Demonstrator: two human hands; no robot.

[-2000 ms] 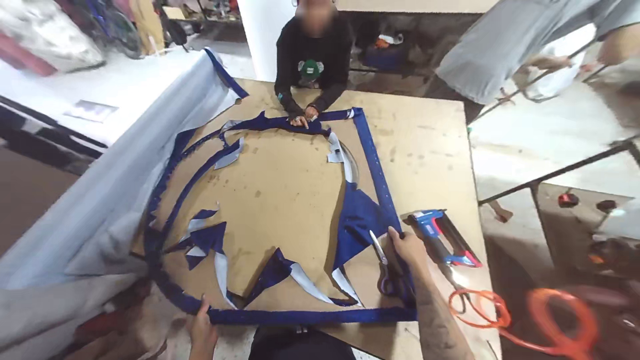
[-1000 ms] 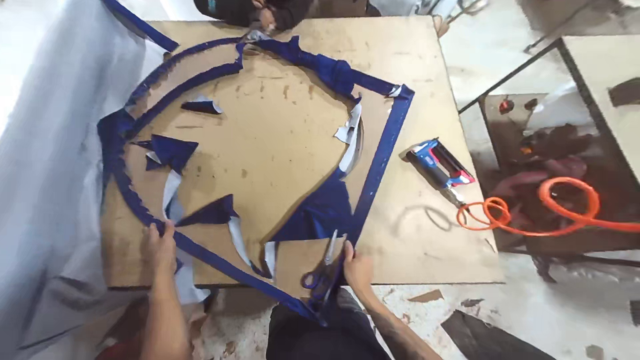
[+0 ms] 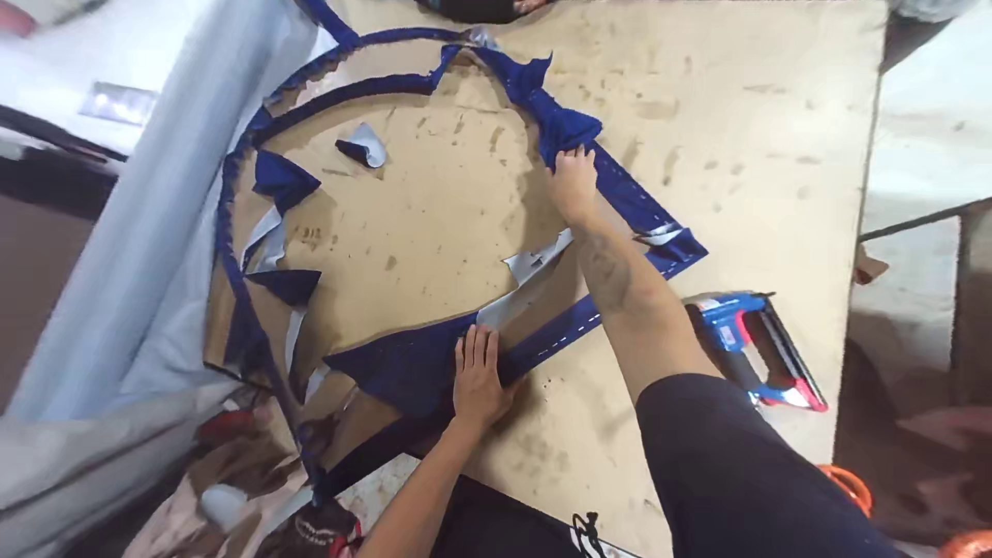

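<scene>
A curved frame edged with stapled blue fabric (image 3: 403,360) lies on the wooden table, and loose blue and pale flaps hang inside its opening. My left hand (image 3: 479,380) rests with its fingers extended on the near blue flap, by the frame's lower side. My right hand (image 3: 573,182) reaches across to the far side, its fingertips on the bunched blue fabric (image 3: 570,128); whether they pinch it I cannot tell. To the right of my right forearm lies a blue and red pneumatic staple gun (image 3: 756,349). No scissors can be made out.
The plywood tabletop (image 3: 783,155) ends at the right. A long roll of pale sheet material (image 3: 147,217) lies along the left. Part of an orange air hose (image 3: 849,488) shows at lower right. Another person's dark sleeve (image 3: 473,8) is at the far edge. A fabric scrap (image 3: 364,147) lies within the opening.
The frame has turned on the table. My right hand has gone from the near corner, beside the scissors, to the bunched fabric at the far side. My left hand has left the lower left rim.
</scene>
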